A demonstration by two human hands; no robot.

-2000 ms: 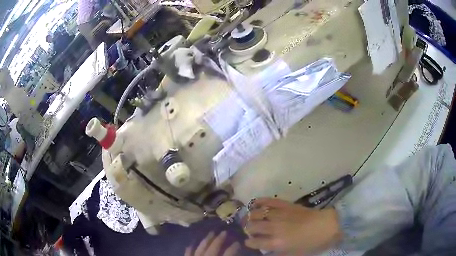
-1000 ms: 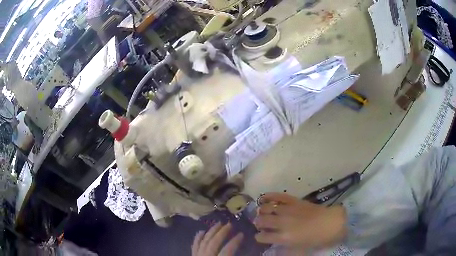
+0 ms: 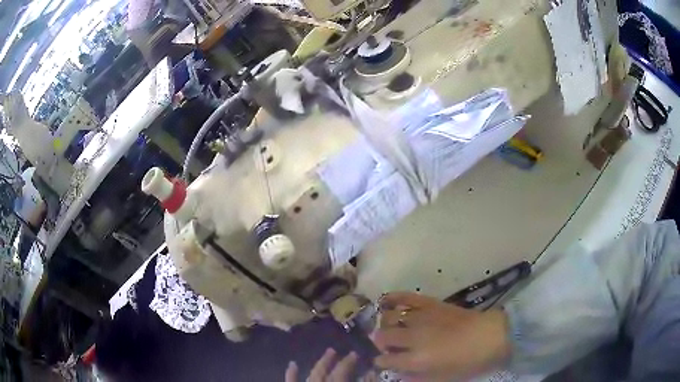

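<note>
Dark cloth lies under the needle end of the cream sewing machine, along the bottom of the view. My right hand, with a ring and a pale sleeve, presses on the dark cloth right beside the presser foot area, fingertips close to it. My left hand is cut off by the bottom edge; only its fingers show, spread on the cloth. A printed white piece lies on the cloth left of the machine head.
Dark thread snips lie on the machine bed by my right sleeve. Folded papers are tied to the arm, a yellow-blue tool behind them. Black-handled scissors lie at the far right. A red-based spool stands on the head.
The view has shifted slightly. My left hand has sunk a little toward the bottom edge since one second ago. My right hand stays beside the presser foot area.
</note>
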